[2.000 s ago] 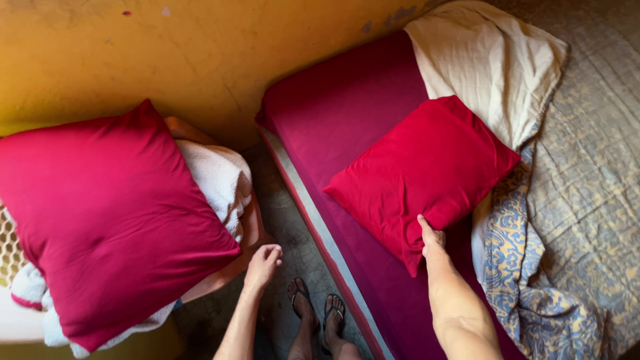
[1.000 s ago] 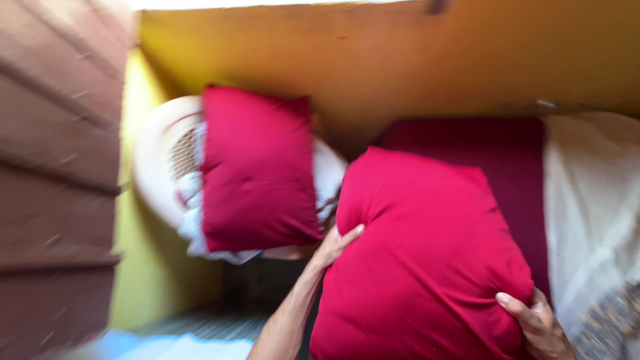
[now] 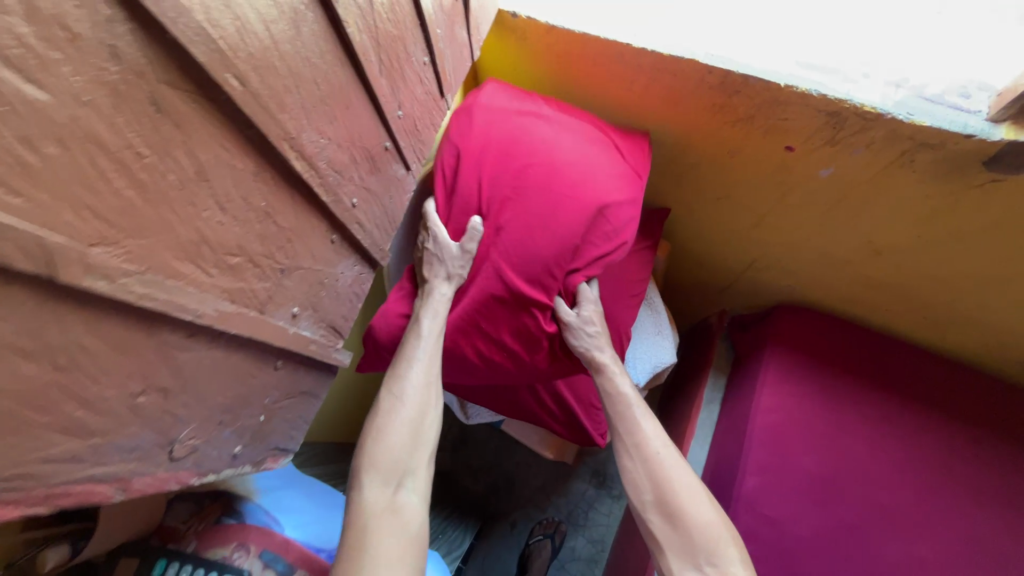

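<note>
A red pillow (image 3: 544,184) lies on top of a second red pillow (image 3: 580,408), whose corners stick out below and at the sides. My left hand (image 3: 445,252) grips the upper pillow's left side, thumb on its face and fingers at the edge. At its lower right, my right hand (image 3: 586,324) pinches a fold of the cover. Under both pillows a whitish cloth (image 3: 652,344) shows at the right. Most of what supports the pile is hidden.
Brown wooden boards (image 3: 200,200) fill the left side. Behind the pillows stands an orange-yellow wall (image 3: 800,216). A mattress with a dark red cover (image 3: 880,456) is at the right. Blue fabric (image 3: 300,508) shows at the lower left, and a sandalled foot (image 3: 542,544) is on the floor.
The pillow first lay on the mattress under my right hand, then was held in both hands. Now it is on the other pillow at the left. The view has swung left.
</note>
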